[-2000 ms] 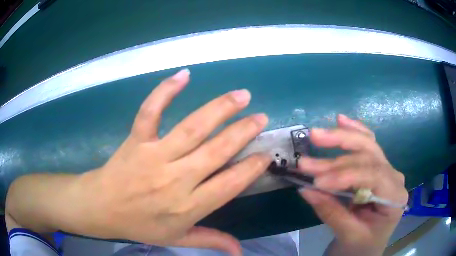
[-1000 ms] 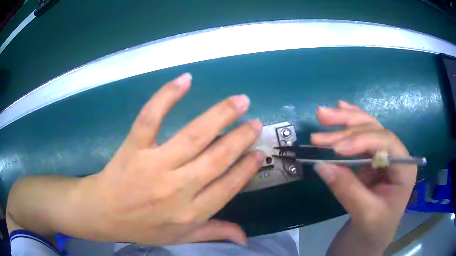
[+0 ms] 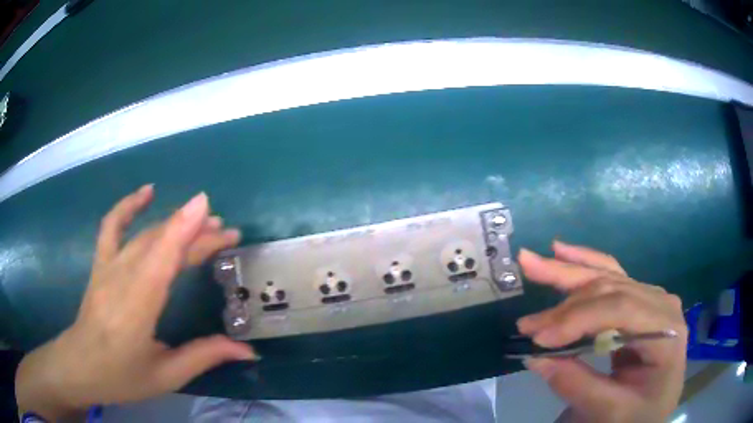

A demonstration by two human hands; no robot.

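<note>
The silver-grey fixture plate (image 3: 363,285) lies on the green surface, slightly tilted up to the right, with four cavities, each showing small dark holes and a dark slot. Bright screws show at both end blocks. My left hand (image 3: 136,306) is at the plate's left end, fingers spread around that end; whether the fingertips touch it is unclear. My right hand (image 3: 607,330) holds the tweezers (image 3: 570,349) just beyond the plate's lower right corner, tips pointing left, off the plate. A cream lump sits on the tweezers.
The glossy dark green surface (image 3: 396,157) lies under the plate. A curved white strip (image 3: 396,70) crosses it beyond the plate. A blue object (image 3: 717,326) is at the lower right. A dark edge (image 3: 743,136) stands at the far right. The wearer's clothed lap shows at the bottom.
My left hand has moved left off the plate's middle, uncovering all four cavities. My right hand has drawn the tweezers down and away from the plate's right end.
</note>
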